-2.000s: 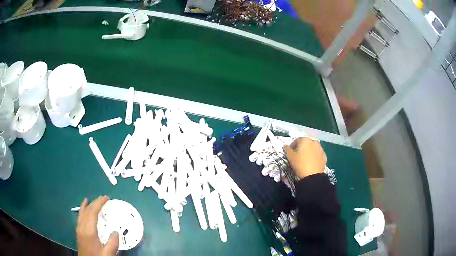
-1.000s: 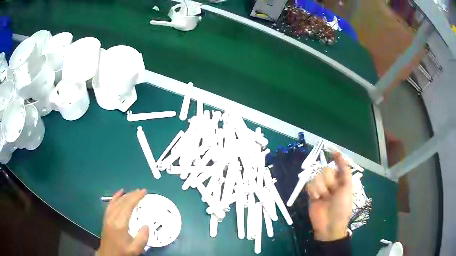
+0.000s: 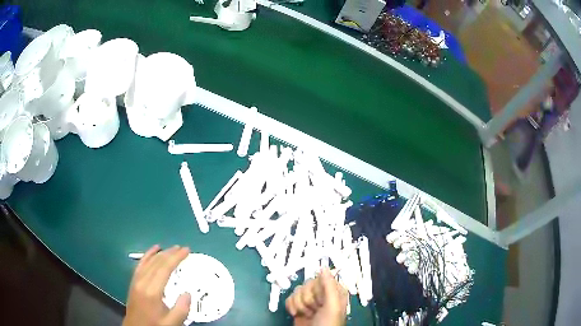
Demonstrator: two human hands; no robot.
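A round white housing (image 3: 202, 288) lies flat side up at the bottom left, with slots and holes in its face. My left hand (image 3: 156, 290) grips its left edge, the thumb on the face. A short white tip shows left of my fingers; its other end is hidden. A large heap of white antenna sticks (image 3: 296, 213) lies in the centre. My right hand (image 3: 318, 300) is at the heap's lower edge with curled fingers; whether it holds anything cannot be told. Antennas with thin dark leads (image 3: 439, 261) lie right of a black cable bundle (image 3: 388, 267).
White housings (image 3: 95, 76) are piled at the left. A pale metal rail (image 3: 306, 143) separates the bench from the green belt (image 3: 357, 102). A white unit (image 3: 234, 16) lies on the belt. Beyond are a grey box (image 3: 358, 14) and copper-brown parts (image 3: 404, 39).
My right hand has moved left from the leaded antennas, over the black bundle, to the stick heap. My left hand still holds the housing. The view has shifted, so bench items sit further right.
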